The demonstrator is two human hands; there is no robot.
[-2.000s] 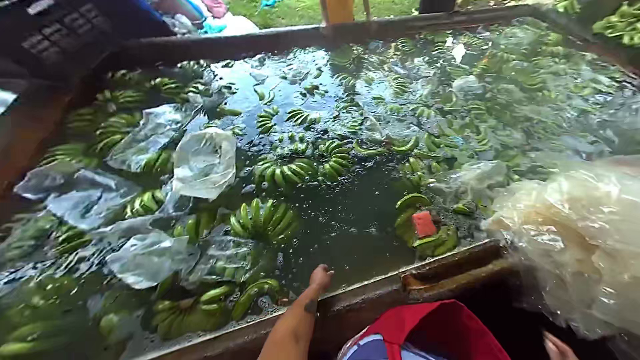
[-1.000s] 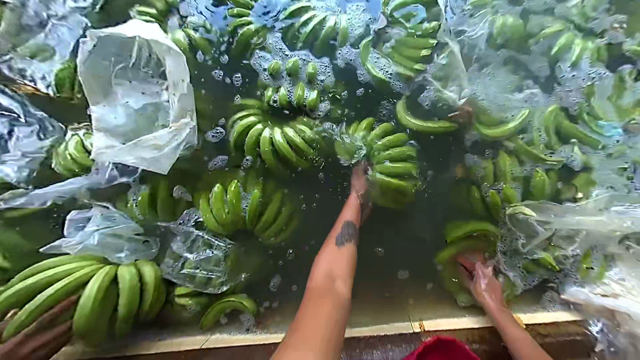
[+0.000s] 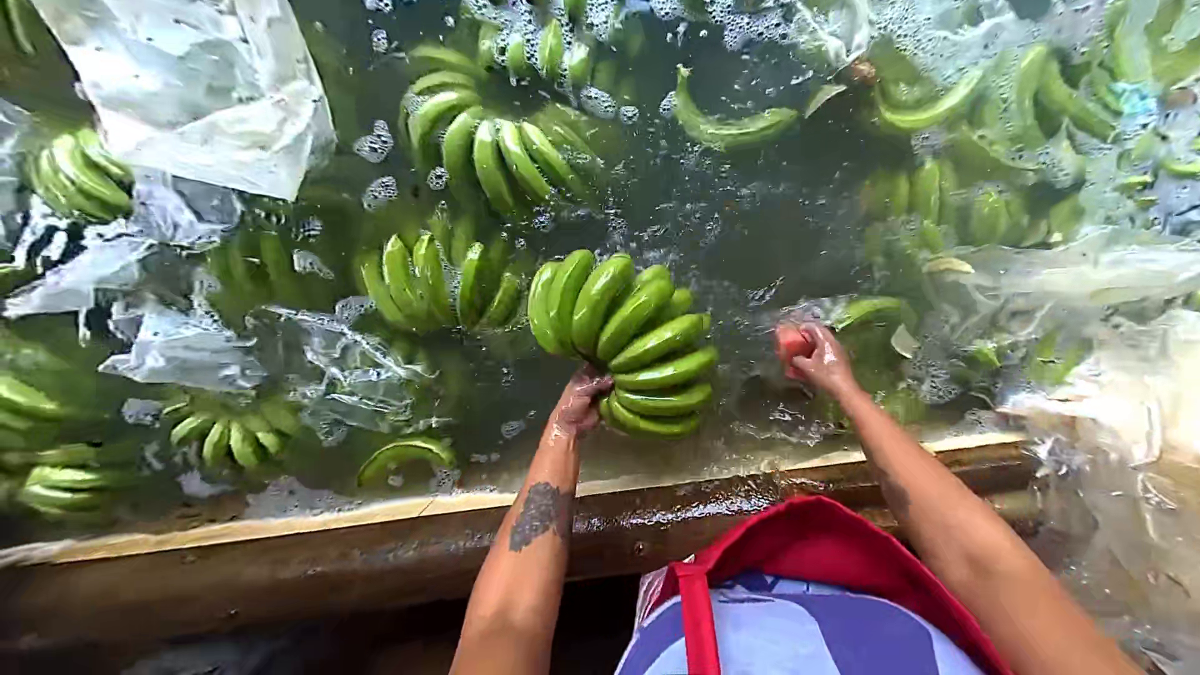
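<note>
My left hand (image 3: pixel 583 401) grips a hand of green bananas (image 3: pixel 637 333) by its crown, just above the water near the tank's front edge. The fruit fans up and to the right of the fingers. To the right, my right hand (image 3: pixel 817 354) holds a small red block (image 3: pixel 794 348), perhaps a sponge, at the water's surface. Behind and left of the held fruit, another banana hand (image 3: pixel 506 150) and a further cluster (image 3: pixel 441 281) float partly under water. A loose green banana (image 3: pixel 736 127) lies farther back.
The tank's wooden front rim (image 3: pixel 375 539) crosses the view below the water. Crumpled plastic sheets float at left, the largest a whitish sheet (image 3: pixel 202 94). Clear plastic (image 3: pixel 1116 394) is heaped at right. More bananas and foam surround these.
My left hand, in the water at a banana hand a second ago, now holds a banana hand nearer the front rim. My right hand now has the red block, earlier resting on bananas at right.
</note>
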